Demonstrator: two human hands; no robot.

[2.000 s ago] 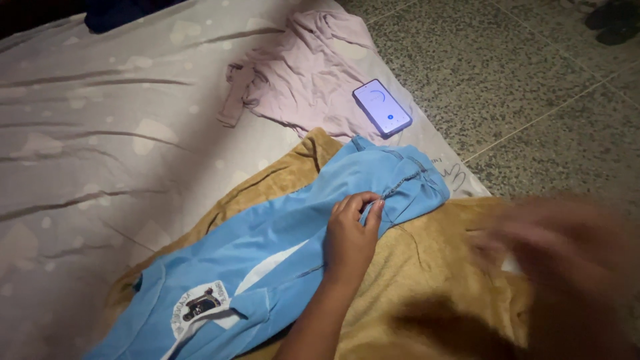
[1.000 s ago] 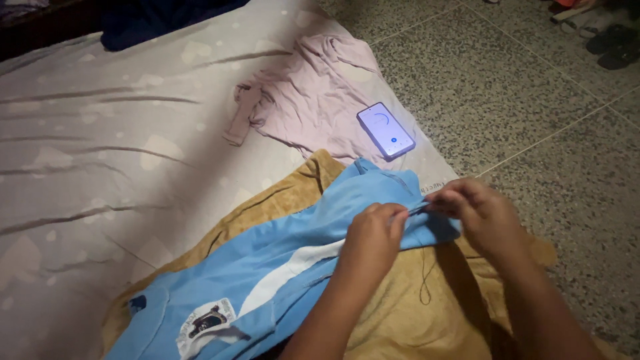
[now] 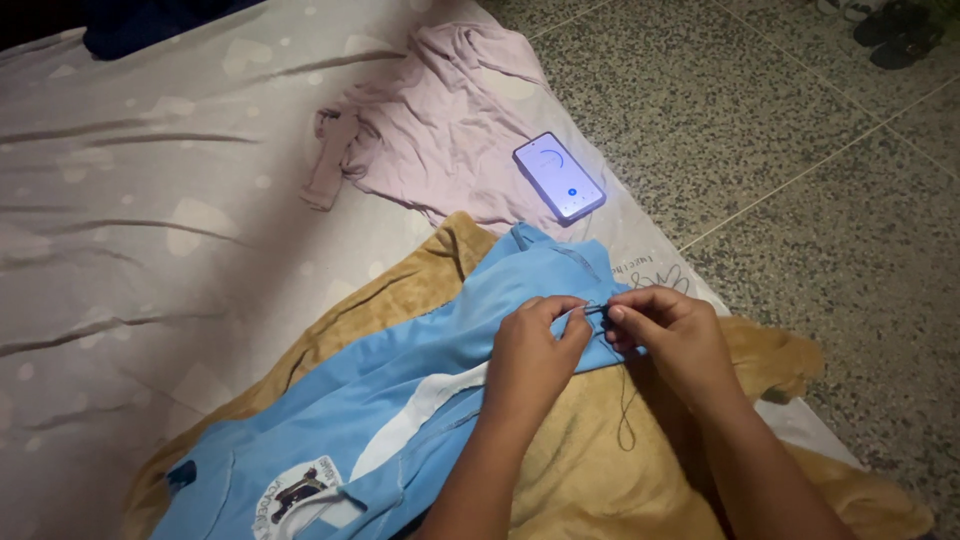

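A light blue garment with a white stripe and a printed badge lies over a tan plush cloth. My left hand pinches a dark seam of the garment between thumb and forefinger. Close against it at the right, my right hand pinches the same seam area with its fingertips. Dark thread hangs in a loop below the fingers, over the tan cloth. Whether a needle is between the fingertips, I cannot tell.
Beyond the hands, a lit phone rests on a pink garment. Everything lies on a bed with a pale heart-patterned sheet. Dark blue cloth is at the upper left. Dark shoes stand on the speckled floor.
Two seconds ago my right hand was blurred and apart at the right; it has since come in to the garment beside my left hand. The thread loop shows in the last two frames.
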